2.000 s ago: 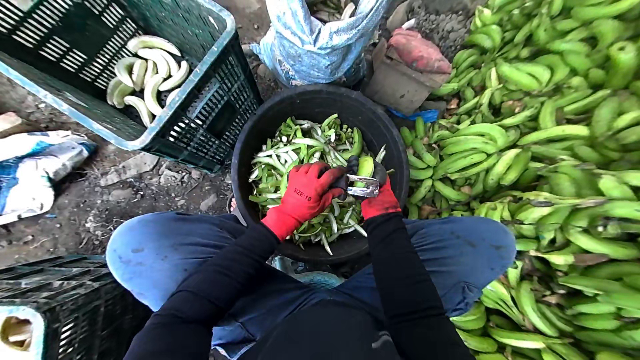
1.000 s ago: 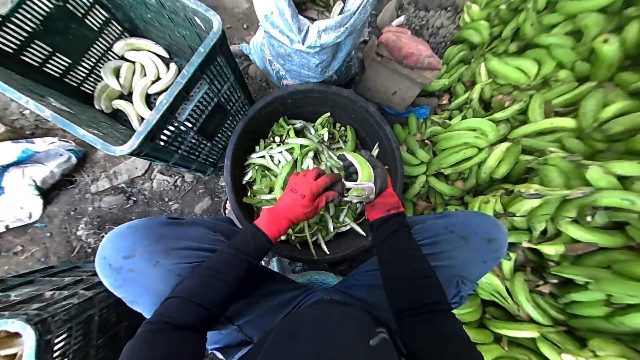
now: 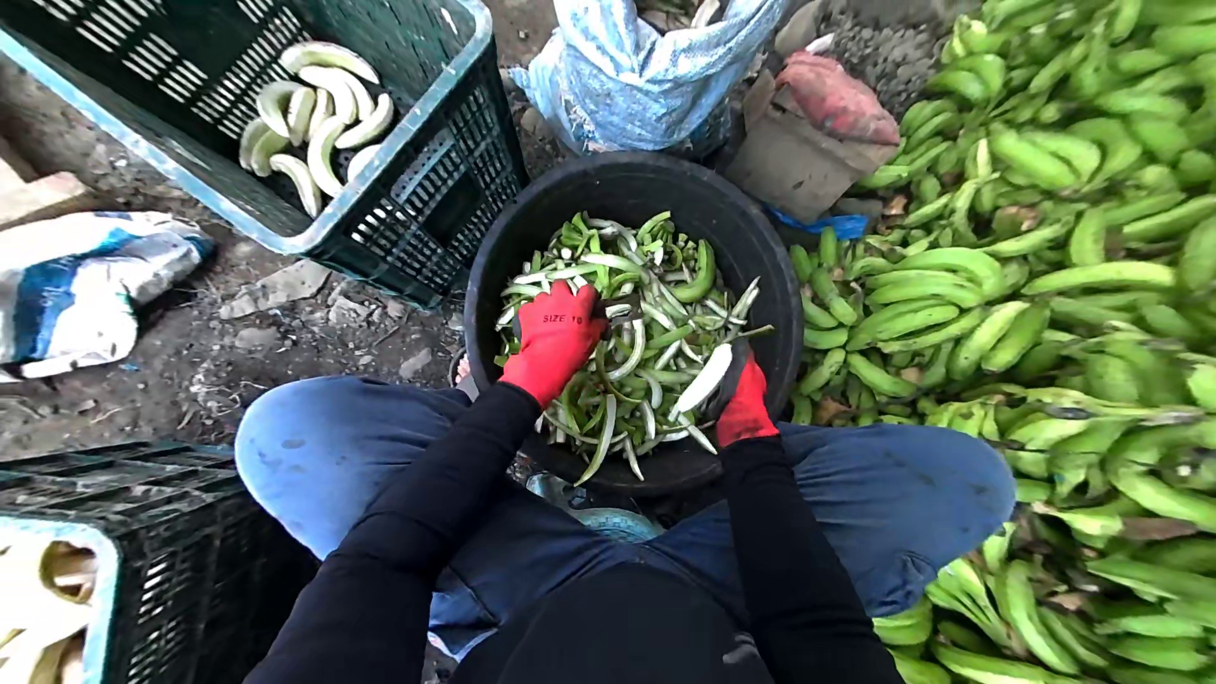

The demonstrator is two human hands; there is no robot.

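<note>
My left hand (image 3: 559, 337), in a red and black glove, is closed around a small cutting tool (image 3: 622, 309) whose end points right over the peel pile. Its exact kind is hard to tell. In my right hand (image 3: 744, 394), gloved alike, is a pale peeled green banana (image 3: 703, 382), held at the right side of a black round tub (image 3: 632, 166). Green and whitish banana peels (image 3: 636, 351) lie in the tub between and beneath both hands.
A green plastic crate (image 3: 432, 142) at upper left holds several peeled bananas (image 3: 328, 114). Another crate (image 3: 109, 589) stands at lower left. A blue-white woven sack (image 3: 646, 85) stands behind the tub. Unpeeled green bananas (image 3: 950, 304) are heaped at the right.
My hands, close together over the tub before, have moved apart. The banana in my right hand showed green skin earlier; its visible side is now pale.
</note>
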